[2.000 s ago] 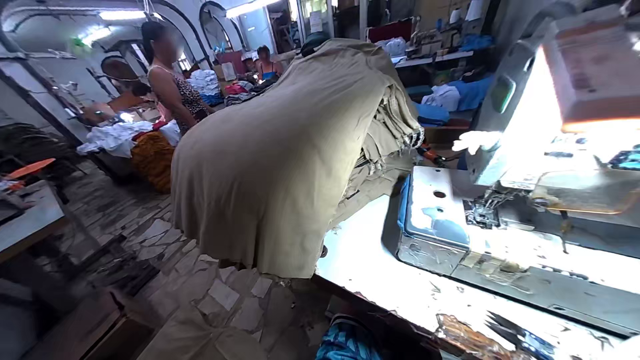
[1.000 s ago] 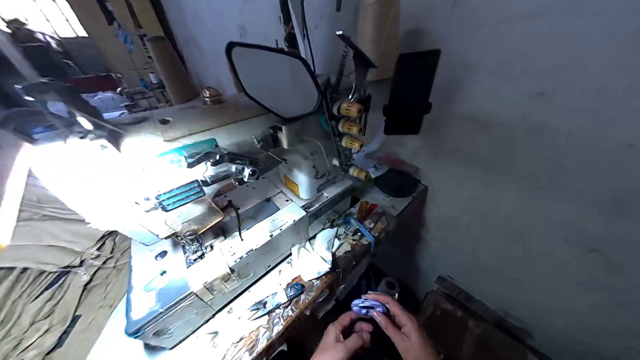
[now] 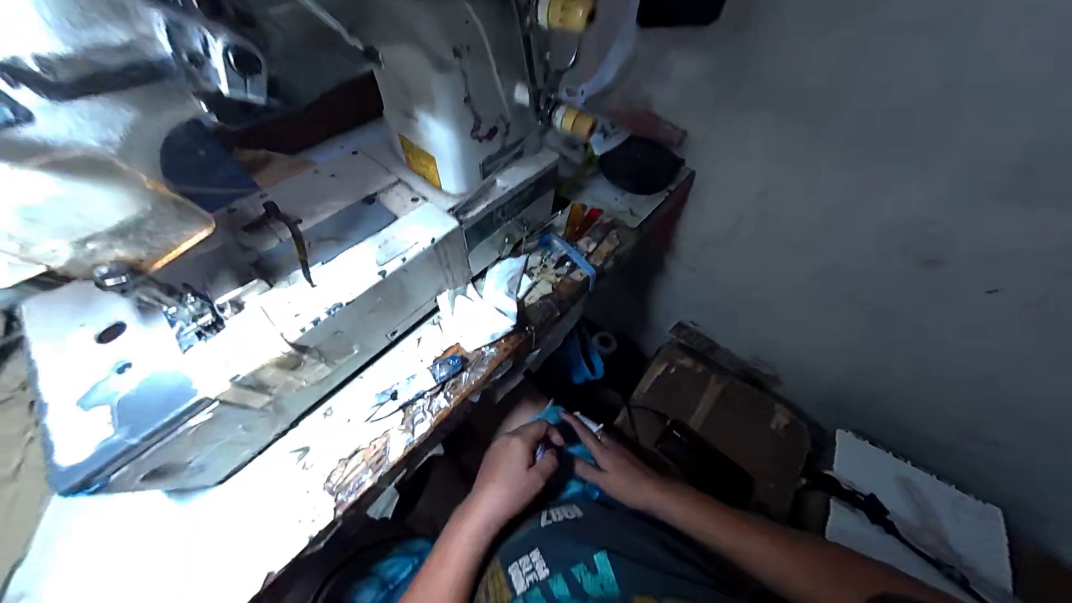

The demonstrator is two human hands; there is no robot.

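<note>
My left hand (image 3: 515,469) is over my lap, its fingers curled around a small purple-blue object (image 3: 543,450) that is mostly hidden. Close beside it is my right hand (image 3: 618,471), fingers partly extended. A small white piece (image 3: 589,422) shows by the right fingertips; whether they grip it is unclear. Both hands are below the worktable's front edge. Thread snips (image 3: 416,387) with blue handles lie on the worn tabletop, near a crumpled white cloth (image 3: 484,306). Behind them stands an industrial sewing machine (image 3: 435,109).
The worktable edge (image 3: 435,423) is chipped. A cardboard box (image 3: 720,402) and a white board (image 3: 917,511) are at the lower right, with a black cable across the board. A grey wall (image 3: 879,209) rises on the right. Yellow thread cones (image 3: 567,14) stand behind the machine.
The view has swung right from the draped khaki cloth and then down nearer the table. Since one second ago my left hand has closed more over the purple-blue object, which showed more fully then.
</note>
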